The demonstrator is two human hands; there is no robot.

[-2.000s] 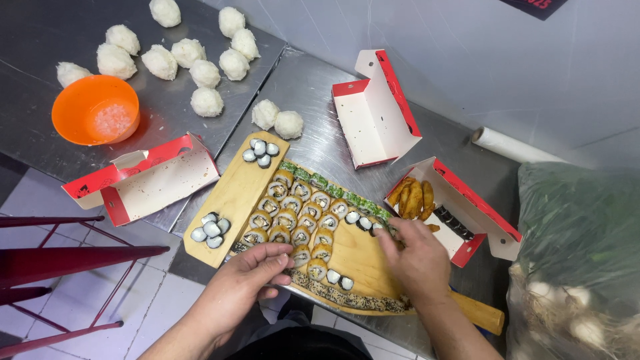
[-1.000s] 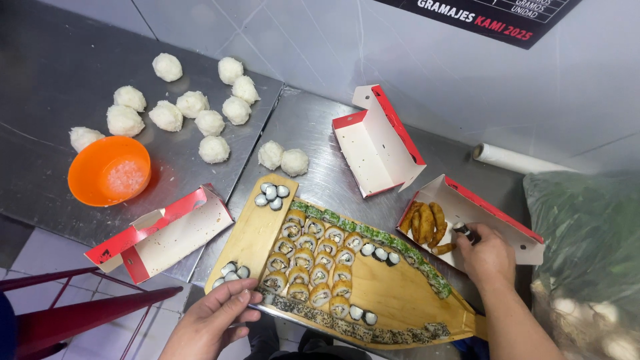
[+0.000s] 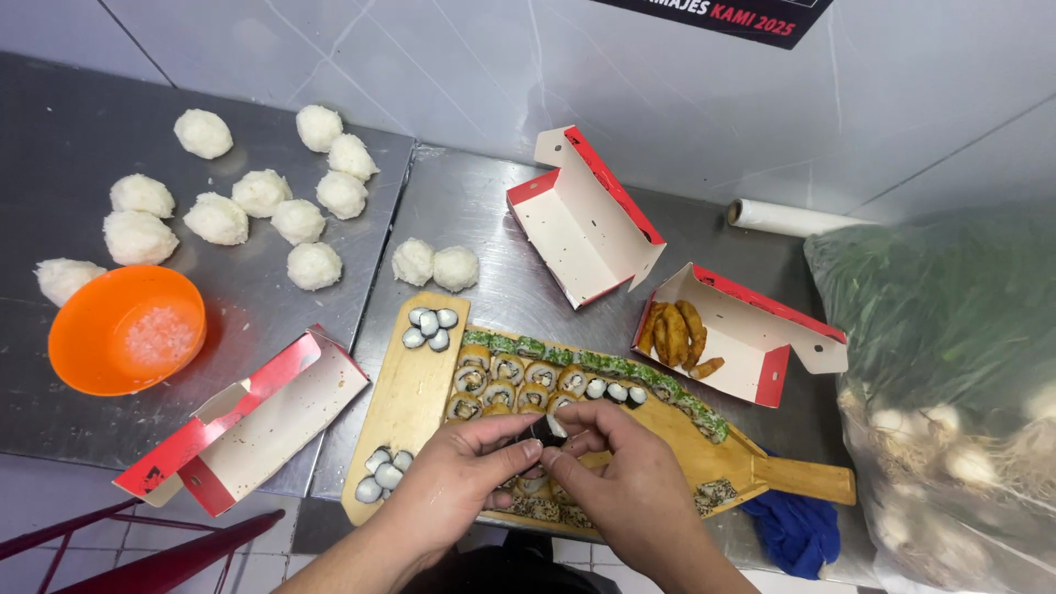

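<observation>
Over the wooden serving board (image 3: 747, 487), my left hand (image 3: 474, 466) and my right hand (image 3: 623, 462) meet at a small nori-wrapped sushi roll piece (image 3: 546, 429), both with fingertips on it. Beneath them lie rows of browned sushi rolls (image 3: 507, 369), a line of green-coated rolls (image 3: 594, 360) and sesame-coated rolls (image 3: 714, 493), partly hidden by my hands. Several small white-topped nori rolls (image 3: 616, 392) sit right of the browned ones. More such pieces stand in clusters at the board's left part, at the top (image 3: 429, 323) and at the bottom (image 3: 386, 474).
Open red-and-white cardboard boxes stand at the left (image 3: 276, 412), behind (image 3: 582, 235) and at the right (image 3: 742, 346), the last with fried pieces (image 3: 675, 334). Rice balls (image 3: 216, 219), an orange bowl (image 3: 124, 330), a film roll (image 3: 792, 219), a bag of green onions (image 3: 965, 379) and a blue cloth (image 3: 796, 532) are around.
My right hand has moved left from the box at the right, where it held dark pieces, to over the board. My left hand has moved right from the lower-left cluster to meet it.
</observation>
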